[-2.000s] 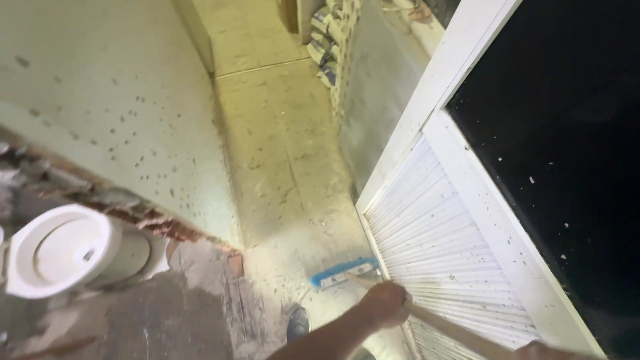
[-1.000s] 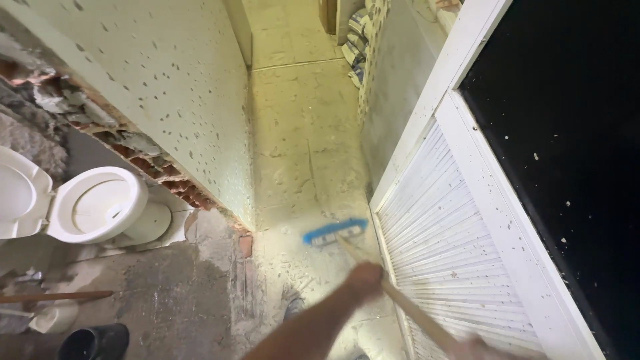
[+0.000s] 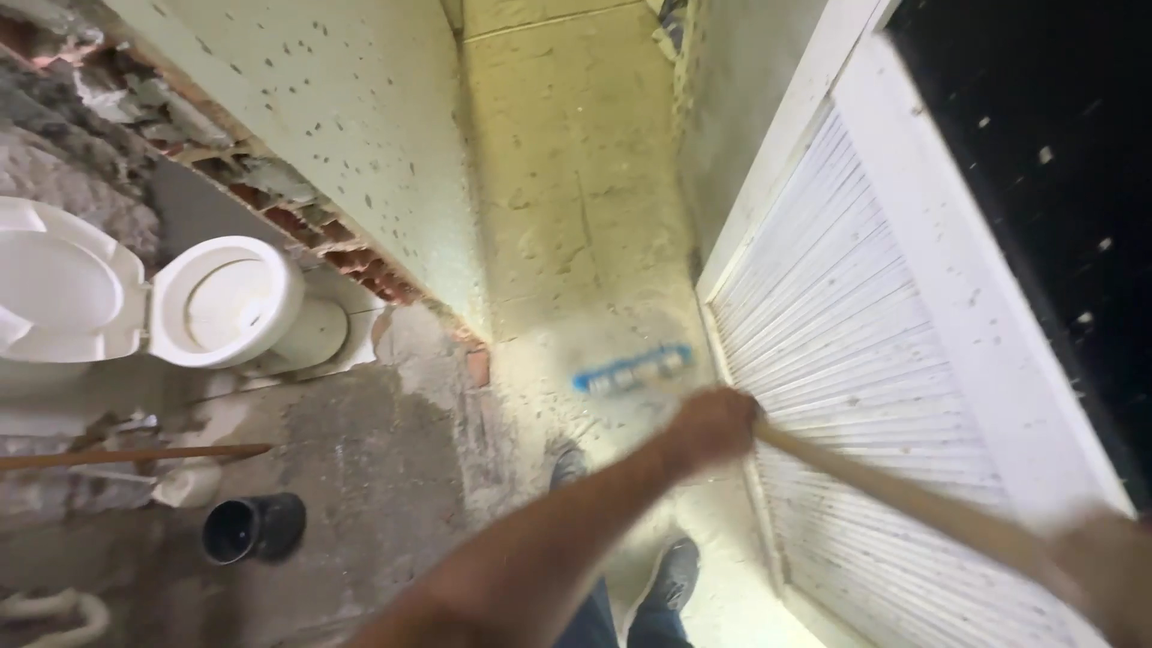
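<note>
A broom or push brush with a blue head (image 3: 633, 367) touches the dusty tiled floor in the narrow passage, its outline blurred by motion. Around the lower part of its long pale handle (image 3: 886, 481) my left hand (image 3: 717, 425) is closed, close to the head. My right hand (image 3: 1102, 571), blurred at the lower right edge, grips the upper part of the same handle. The handle slants from the head toward the lower right, in front of a white slatted door (image 3: 837, 297). Small debris lies about the brush head.
A speckled wall (image 3: 351, 135) with a broken brick edge borders the passage on the left. Beyond it stand a white toilet (image 3: 225, 301) with its lid raised and a black pipe piece (image 3: 255, 528) on rough concrete. My shoes (image 3: 673, 571) are on the floor below the brush.
The view has shifted left, showing more of the toilet and the black pipe piece. Both hands stay on the handle; the blue brush head remains down at the passage floor.
</note>
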